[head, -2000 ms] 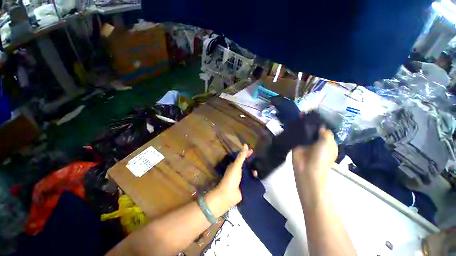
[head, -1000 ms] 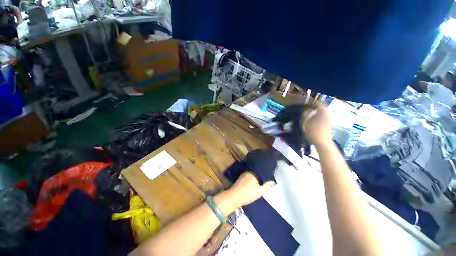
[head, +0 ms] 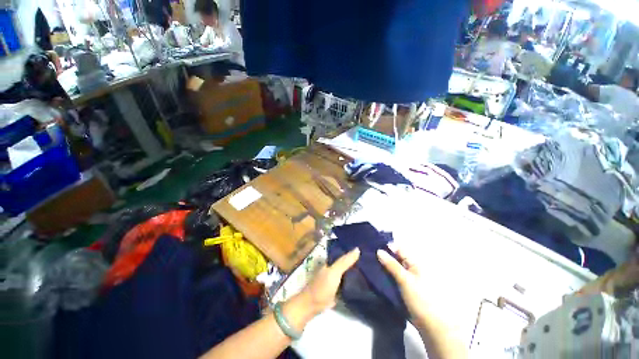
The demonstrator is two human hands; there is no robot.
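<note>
Dark navy cut pieces (head: 368, 270) lie across the white table top (head: 448, 245) in front of me, overlapping, with one long strip hanging toward the near edge. My left hand (head: 328, 280) holds their left side, thumb on top. My right hand (head: 410, 284) holds their right side, thumb on top. The fingers under the cloth are hidden. A small navy pile (head: 382, 174) with white parts lies farther back on the table.
Brown cardboard (head: 280, 210) lies at the table's left. A yellow bag (head: 242, 254), a red bag (head: 150, 238) and a large navy heap (head: 175, 301) are at left. A cream machine (head: 571, 326) is at lower right. Grey pieces (head: 560, 175) are stacked behind. Navy cloth (head: 350, 45) hangs overhead.
My right hand has come back from the pile behind the table to the near navy pieces. Both hands are now together on them. The view has shifted, showing the machine at lower right.
</note>
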